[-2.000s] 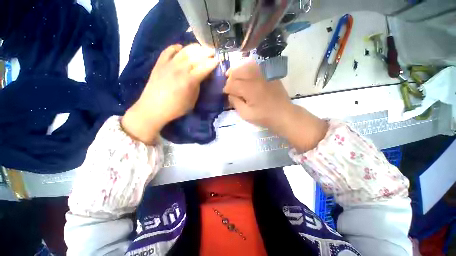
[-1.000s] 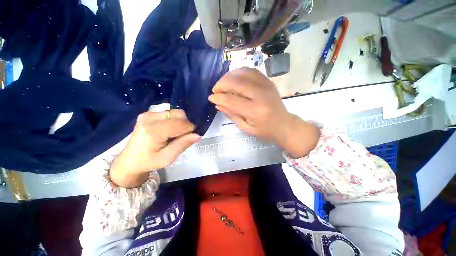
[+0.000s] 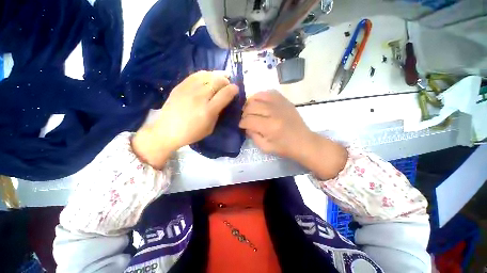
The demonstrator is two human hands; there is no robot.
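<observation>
A navy garment piece (image 3: 227, 132) lies under the presser foot and needle (image 3: 235, 57), its near end hanging toward the table's front edge. My left hand (image 3: 195, 109) lies on the cloth just left and in front of the needle, thumb and forefinger pinching it. My right hand (image 3: 275, 121) is at the cloth's right edge, fingertips bent against it and closed on it. The sewing machine head (image 3: 256, 21) stands above. A pile of linked navy pieces (image 3: 59, 96) spreads to the left.
A grey knob (image 3: 291, 70) is right of the needle. Snips (image 3: 351, 56), a dark red-handled screwdriver (image 3: 410, 65), brass-coloured pieces (image 3: 425, 101) and a white scrap (image 3: 459, 104) lie at the right. A ruler strip (image 3: 374, 137) runs along the front edge. A blue crate (image 3: 337, 216) is below.
My left hand has moved up and right from the front edge to the cloth by the needle. My right hand has moved slightly down. The cloth's near end now shows between my hands.
</observation>
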